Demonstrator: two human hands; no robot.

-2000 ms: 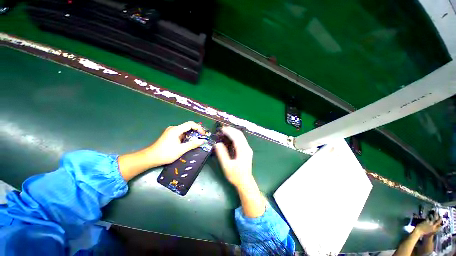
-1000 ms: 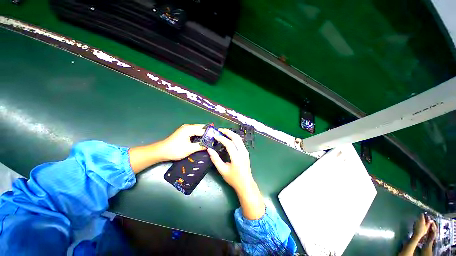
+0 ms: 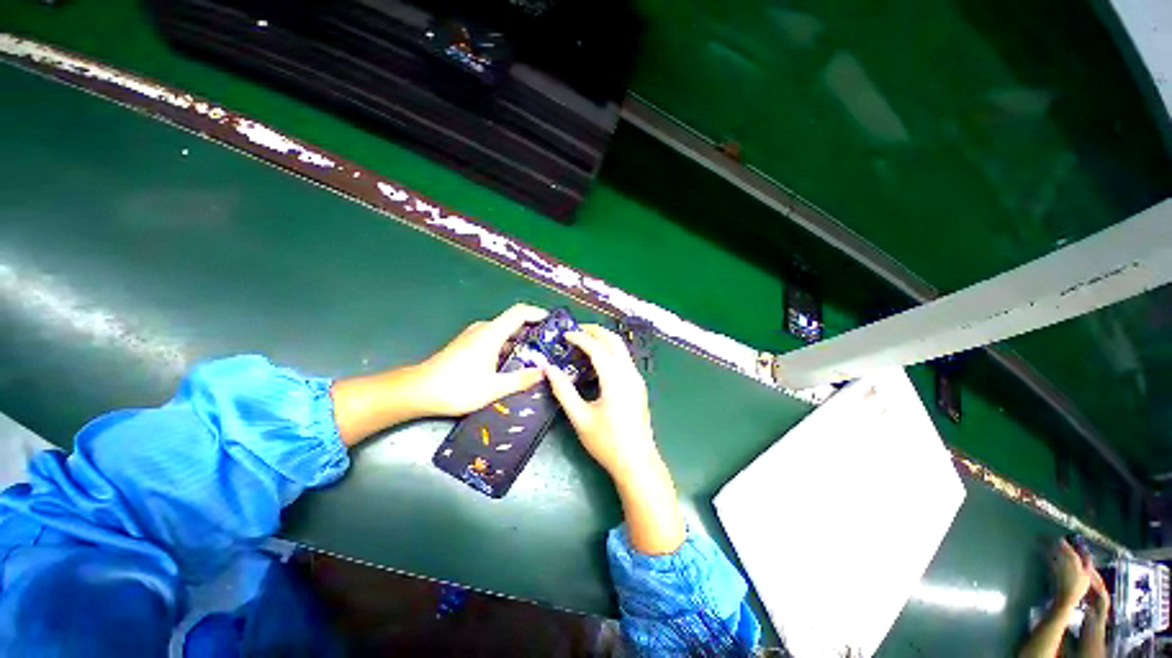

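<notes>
A black phone body [image 3: 499, 441] lies slanted on the green bench, with orange and white flecks on its lower part. Its circuitry end points up toward the bench edge. My left hand [image 3: 482, 369] holds the upper left side of the phone. My right hand [image 3: 609, 392] is on the upper right side, its fingers bent over the circuitry end. A dark piece [image 3: 550, 334] shows between my fingertips at that end; its exact seating cannot be told. Small dark openwork covers [image 3: 638, 342] lie just beyond my right hand.
A white tilted board [image 3: 842, 514] stands at right, below a slanting white post [image 3: 990, 312]. Beyond the chipped edge [image 3: 488, 240], the green belt carries a stack of black trays [image 3: 514, 135] and a phone [image 3: 803, 312]. Another person's hands [image 3: 1077, 581] are at far right.
The shiny tilted piece between my fingers now sits lower over the phone's circuitry end. My fingers have closed in around that end. Since the first frame, the view has shifted somewhat.
</notes>
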